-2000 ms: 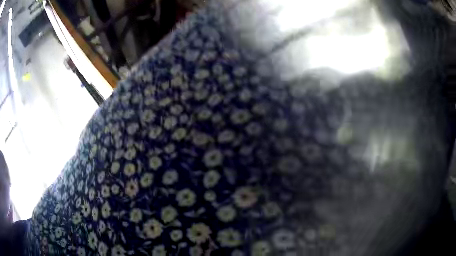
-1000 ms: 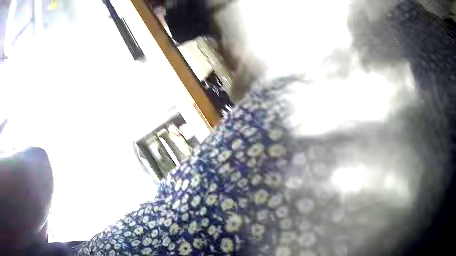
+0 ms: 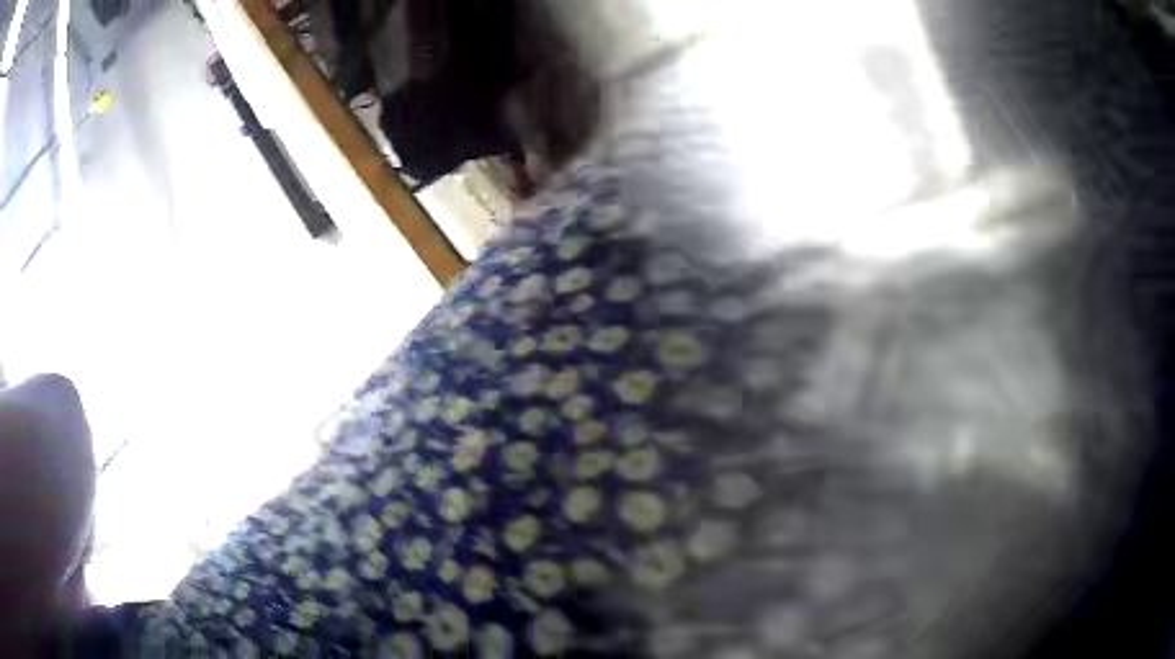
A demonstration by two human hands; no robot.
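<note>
A blue cloth with small pale flowers [image 3: 541, 438] fills the lower middle, very close to the camera. I cannot tell whether it is clothing or a work piece. Its right part fades into a grey, whitish blur [image 3: 954, 361]. Neither of my hands can be made out. A dark, rounded, blurred shape [image 3: 41, 483] stands at the lower left edge; I cannot tell what it is.
A bright white table [image 3: 181, 258] with an orange-brown edge [image 3: 354, 148] runs along the upper left. A narrow dark strip [image 3: 286, 180] and a small yellow spot [image 3: 102, 101] lie on it. Dark and cream things [image 3: 467, 200] show beyond the edge.
The view has swung about. Since one second ago the table edge and dark strip have shifted left in the picture, and the framed patch near the cloth is no longer seen.
</note>
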